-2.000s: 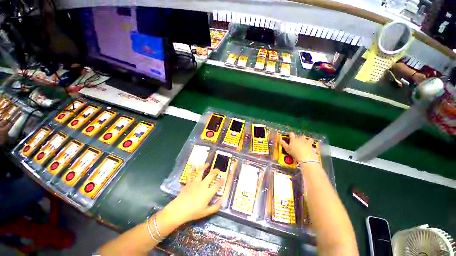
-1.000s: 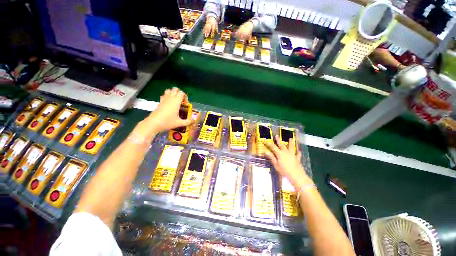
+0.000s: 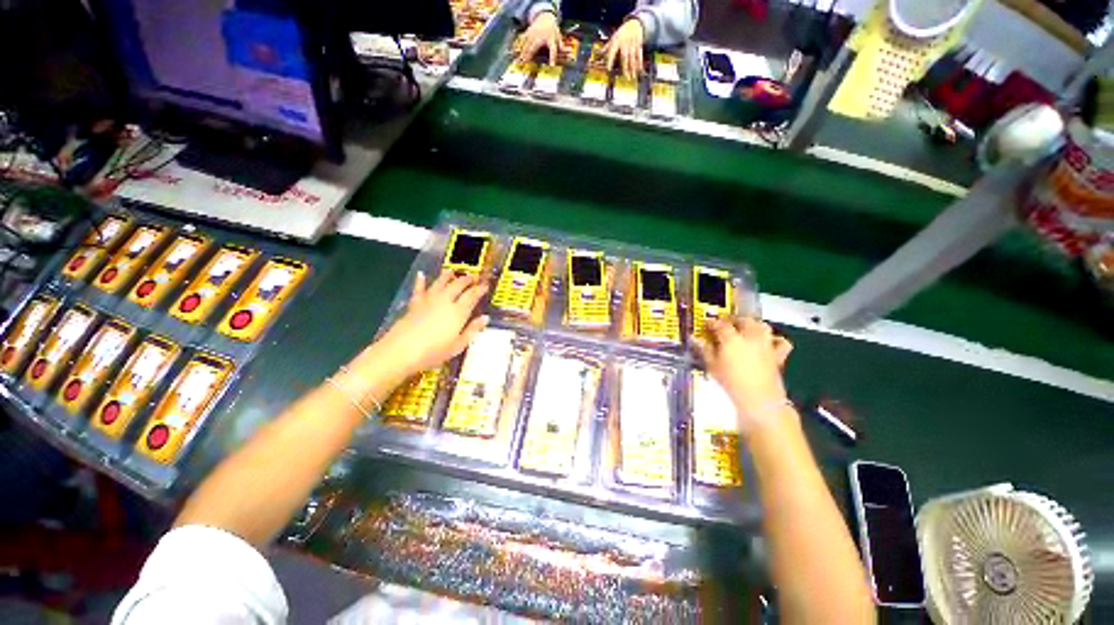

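Note:
A clear plastic tray (image 3: pixel 574 476) lies in front of me with two rows of yellow keypad phones. The back-row phones, such as the middle one (image 3: pixel 588 289), lie keypad side up with dark screens. In the front row several screens are bright white, such as on one phone (image 3: pixel 558 409). My left hand (image 3: pixel 434 324) rests over the tray's left side, fingertips at the lower part of the back-left phone. My right hand (image 3: pixel 745 354) is over the right side, fingertips at the bottom of the back-right phone. Neither hand visibly holds a phone.
A second tray (image 3: pixel 92 458) at left holds phones back side up. A monitor (image 3: pixel 220 73) stands behind it. A small dark block (image 3: pixel 838 421), smartphone (image 3: pixel 888 534) and cream fan (image 3: pixel 1004 559) are at right. Shiny film (image 3: pixel 489 549) lies at the near edge. Another person's hands (image 3: pixel 626 46) work opposite.
The back-left phone, back side up under my left hand earlier, now lies keypad side up. My left hand has moved down from it. My right hand has moved slightly right along the tray.

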